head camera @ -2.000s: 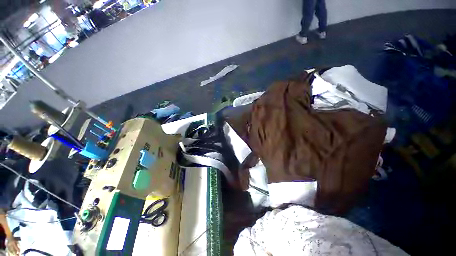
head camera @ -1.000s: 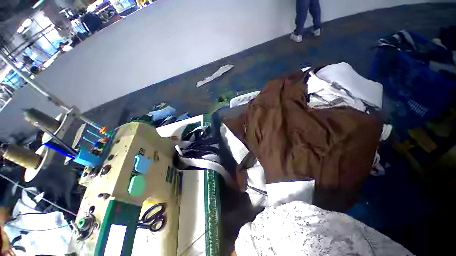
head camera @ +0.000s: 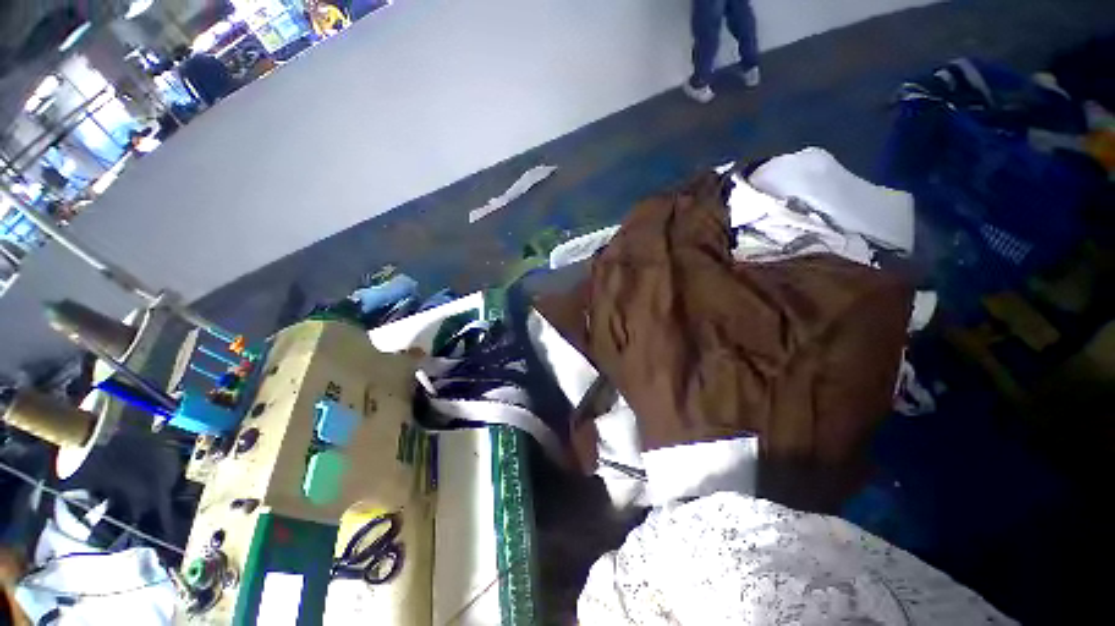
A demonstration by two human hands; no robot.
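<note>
A brown garment panel (head camera: 758,342) lies heaped with white pieces (head camera: 831,196) to the right of the machine. A white piece (head camera: 699,467) hangs at its near edge. A cream sewing machine head (head camera: 349,428) stands at left, with black-handled scissors (head camera: 369,547) lying on it. A white speckled sleeve or cloth (head camera: 783,569) fills the bottom edge. Neither my left hand nor my right hand can be made out; whatever they hold is outside the picture.
Thread cones (head camera: 49,418) stand at the left. White cloth (head camera: 104,589) lies past the machine, with a bit of skin at the picture's edge, apparently another person's. Dark and white strips (head camera: 483,379) lie by the green-edged table (head camera: 514,526). A person's legs (head camera: 724,43) show on the far floor.
The view has shifted slightly, so the machine and brown heap appear a little further left. The skin at the left edge shows less. The heap itself looks unchanged.
</note>
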